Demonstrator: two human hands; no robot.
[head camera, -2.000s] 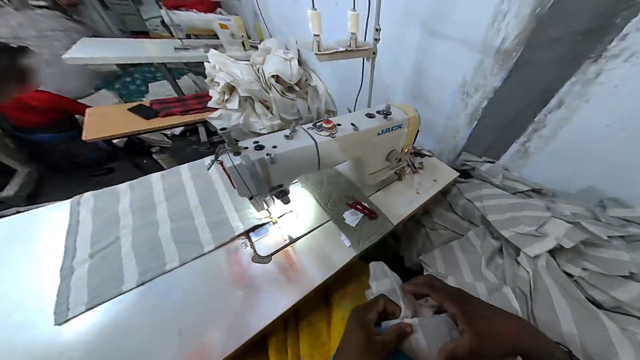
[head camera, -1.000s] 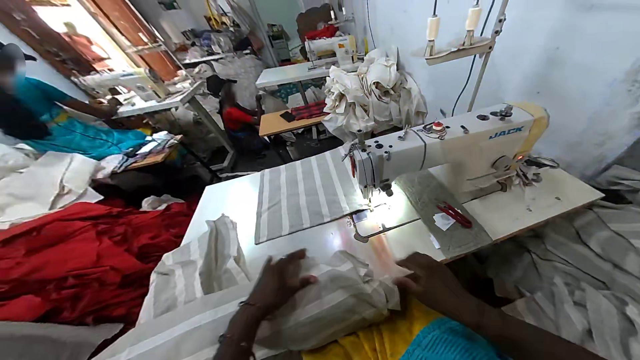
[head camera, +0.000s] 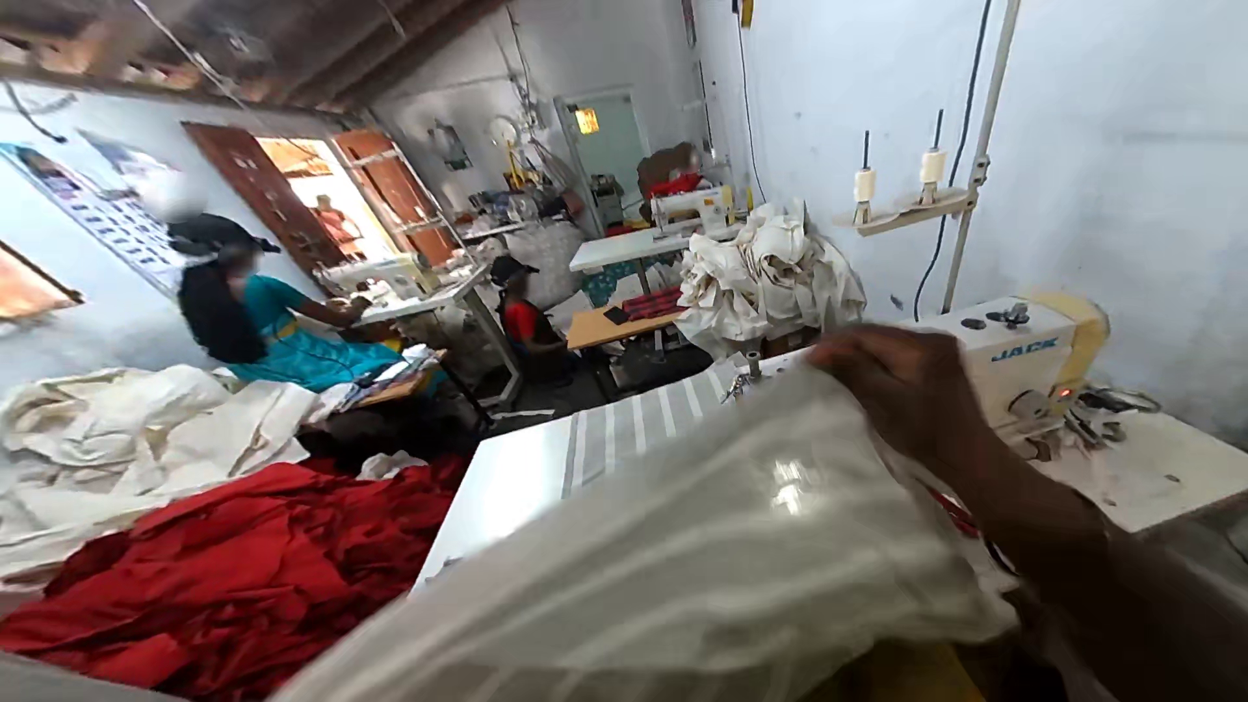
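Observation:
My right hand pinches the upper edge of a grey and white striped cloth and holds it up in front of the sewing machine. The raised cloth spreads down to the lower left and hides much of the table. My left hand is out of view. Behind the cloth stands the white Jack sewing machine, its needle area hidden. Another striped fabric piece lies flat on the white machine table.
A red fabric heap and a cream fabric heap lie at left. A co-worker sits at another machine; a second person is farther back. Cream cloth is piled behind the table. A thread stand rises at right.
My right hand has risen with the striped cloth, which was low at the table's front edge a second ago. My left hand has gone out of view. The view has swung up and left.

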